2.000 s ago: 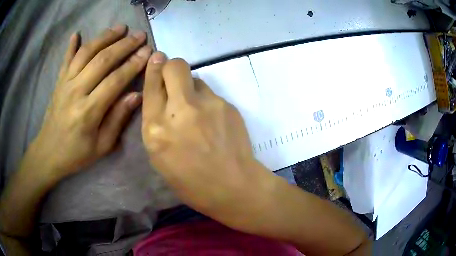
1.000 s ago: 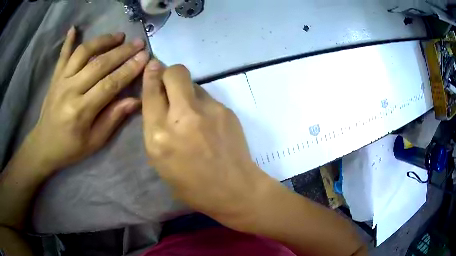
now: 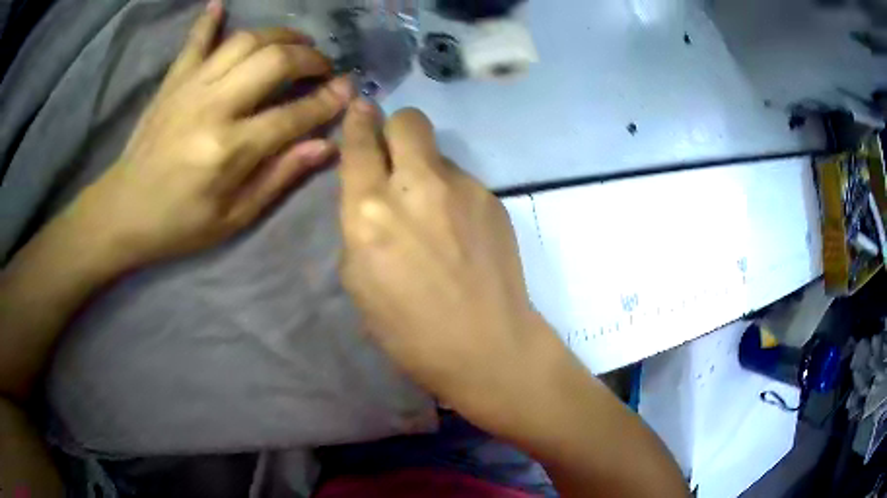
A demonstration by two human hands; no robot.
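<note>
The grey-brown garment piece (image 3: pixel 243 340) lies over the machine bed at the left and drapes over the table's front edge. My left hand (image 3: pixel 214 146) rests on it, fingers spread and bent, fingertips near the presser foot area. My right hand (image 3: pixel 428 233) pinches the cloth's right edge between thumb and index finger, just before the presser foot area. The edge under the fingertips is hidden. The shiny metal needle plate (image 3: pixel 389 60) shows blurred past my fingertips. A white ribbed roller (image 3: pixel 501 49) sits to its right.
The pale machine bed (image 3: pixel 603 88) reaches across the top. A white table strip with a printed ruler scale (image 3: pixel 681 233) lies in front of it. A yellow-brown parts tray (image 3: pixel 834 224) is at the far right. A blue object (image 3: pixel 768 355) and white paper (image 3: pixel 744 418) lie lower right.
Both hands and the cloth have moved up towards the presser foot area. The view has shifted, so the machine bed and table sit lower and more of the foot area and roller shows.
</note>
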